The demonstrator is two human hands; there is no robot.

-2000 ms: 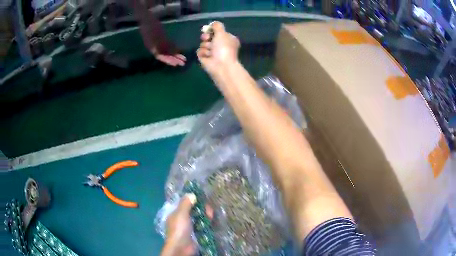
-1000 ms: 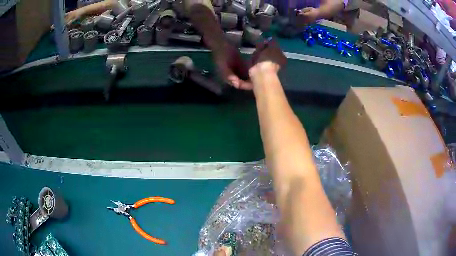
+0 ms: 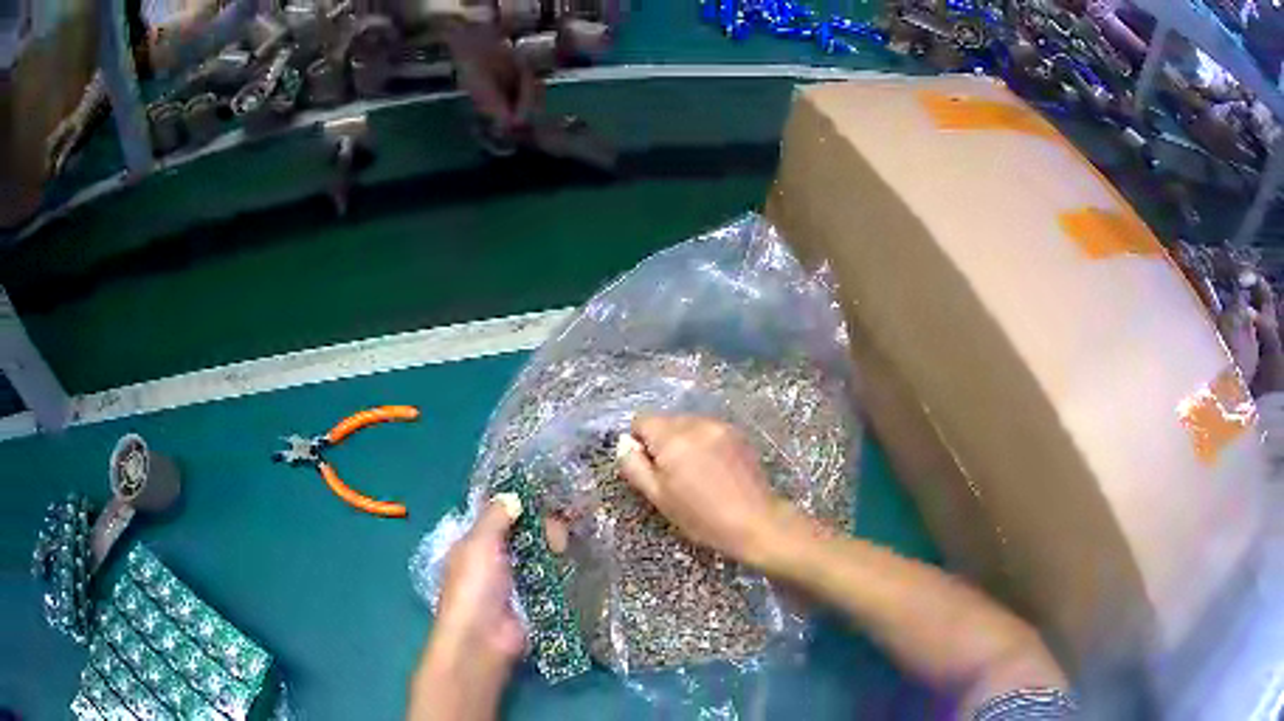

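A clear plastic bag (image 3: 676, 303) lies open in front of me, holding a heap of small grey-tan metal components (image 3: 676, 606). My left hand (image 3: 486, 599) grips a narrow green PCB strip (image 3: 546, 599) at the bag's left side, with a white cover on the thumb tip. My right hand (image 3: 690, 472) is over the component heap with fingers bent together and a white cover at the fingertip; whether it pinches a component cannot be seen. Orange-handled cutters (image 3: 338, 458) lie open on the bench to the left.
Green PCB panels (image 3: 176, 641), waiting strips (image 3: 64, 563) and a grey-brown round part (image 3: 141, 476) lie at left. A large cardboard carton (image 3: 972, 282) stands at right. Beyond the pale edge strip (image 3: 324, 369) runs a green belt (image 3: 423, 254), with another person's hand (image 3: 500, 113) over it.
My right hand has come back from over the belt, near the other person's hand, down to the bag. The view has tilted so that the bag and my left hand show more fully.
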